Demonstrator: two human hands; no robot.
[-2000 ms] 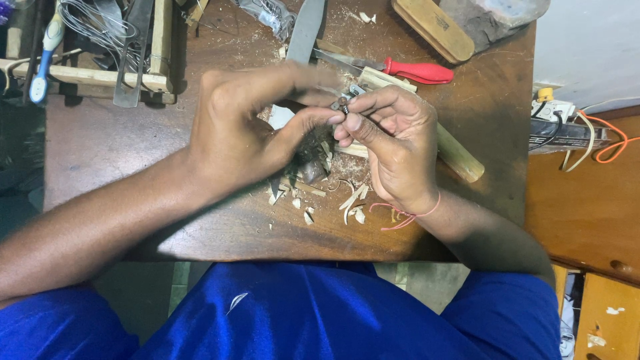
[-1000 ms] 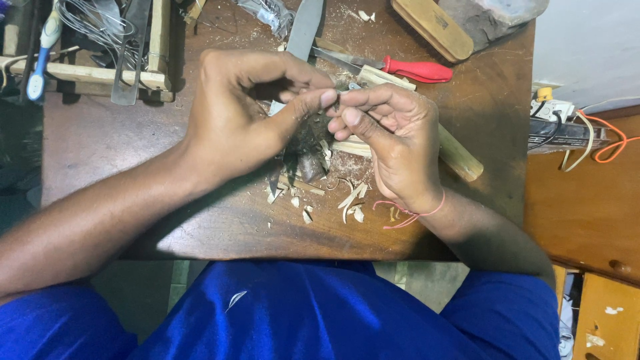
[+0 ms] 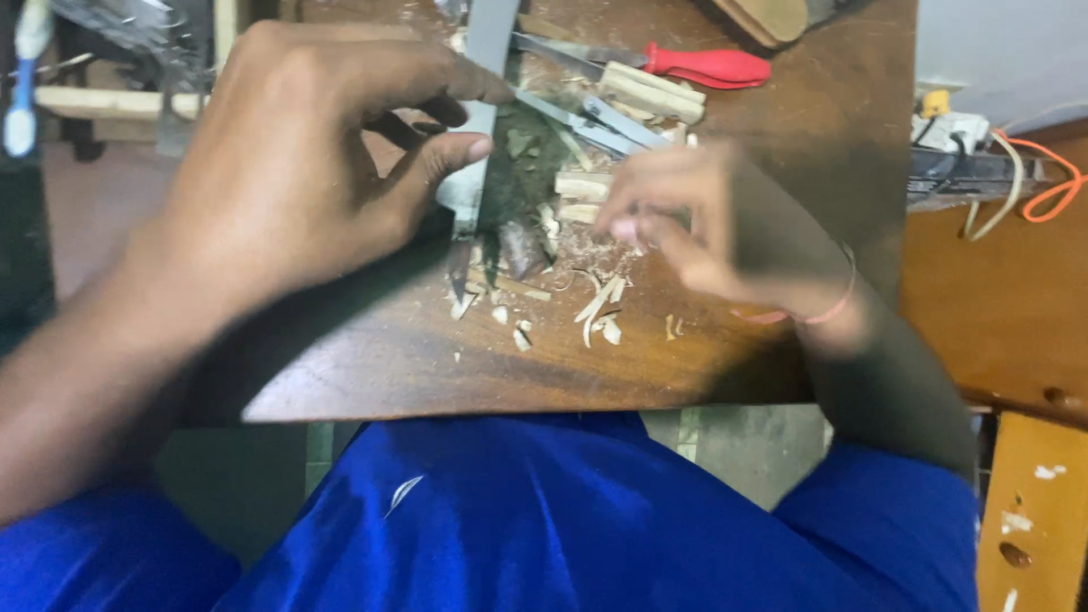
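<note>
My left hand (image 3: 340,136) hovers over the wooden table (image 3: 408,382), its thumb and index finger apart with a gap between them; a small dark bit near the fingertips is too unclear to name. Beneath its fingertips lies a long flat metal blade (image 3: 489,59). My right hand (image 3: 680,221), blurred, has its fingers bent close together beside short pale wood pieces (image 3: 582,185); whether it holds anything cannot be told. Between the hands lie thin metal strips (image 3: 582,127), wood shavings (image 3: 602,306) and a dark lump (image 3: 520,246). A red-handled tool (image 3: 710,66) rests behind them.
A wooden-backed block (image 3: 761,17), perhaps a brush, lies at the far edge. At the left is a wooden frame (image 3: 119,102) with wire and a blue and white toothbrush (image 3: 21,85). A power strip (image 3: 960,161) with cords sits beyond the table's right edge.
My hands were together at the fingertips, around a small thing two seconds ago; they have now come apart, the left to the left and the right to the right and lower.
</note>
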